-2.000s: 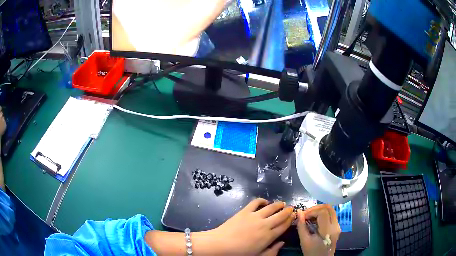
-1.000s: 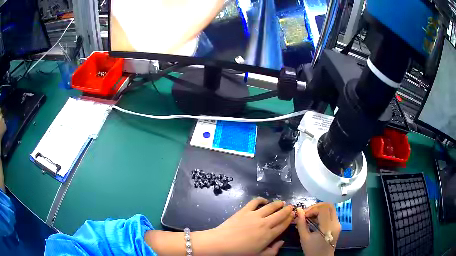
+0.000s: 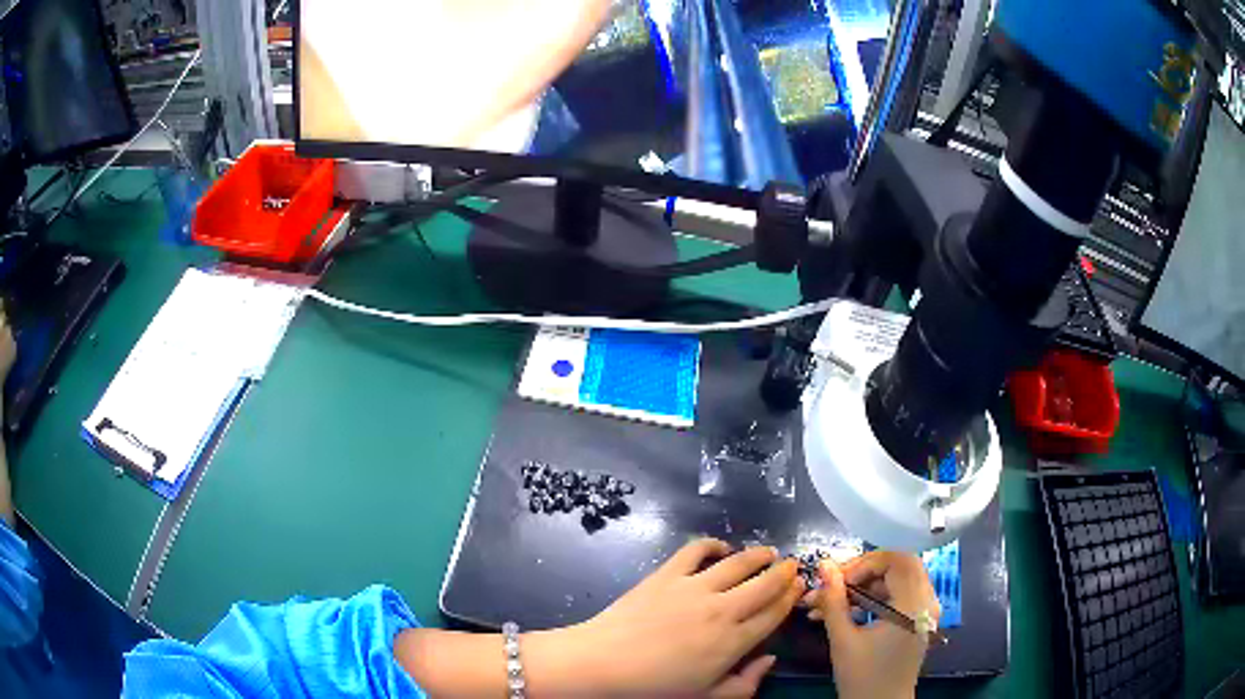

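Observation:
My left hand (image 3: 703, 621) lies on the black work mat (image 3: 601, 574), its fingertips against small metal components (image 3: 808, 565) near the ring light. What those fingertips press or pinch is too small to tell. My right hand (image 3: 874, 621) holds thin tweezers or a fine blade (image 3: 894, 613), its tip end at the same components. The monitor (image 3: 546, 75) shows a large pale fingertip, bluish metal tool shapes and gold and silver parts. A second heap of black-and-silver parts (image 3: 576, 493) lies left of the hands.
The microscope (image 3: 963, 307) and white ring light (image 3: 894, 498) stand over the mat's right side. A blue gridded pad (image 3: 942, 585) lies partly behind my right hand. A clear bag (image 3: 747, 462) and white-framed blue box (image 3: 639, 373) lie behind. A component tray (image 3: 1117, 580) is at right, a clipboard (image 3: 191, 369) left.
The tool in my right hand has tilted lower to the right, and the hand has turned slightly. On the monitor the tool shapes have shifted. My left hand stays in place.

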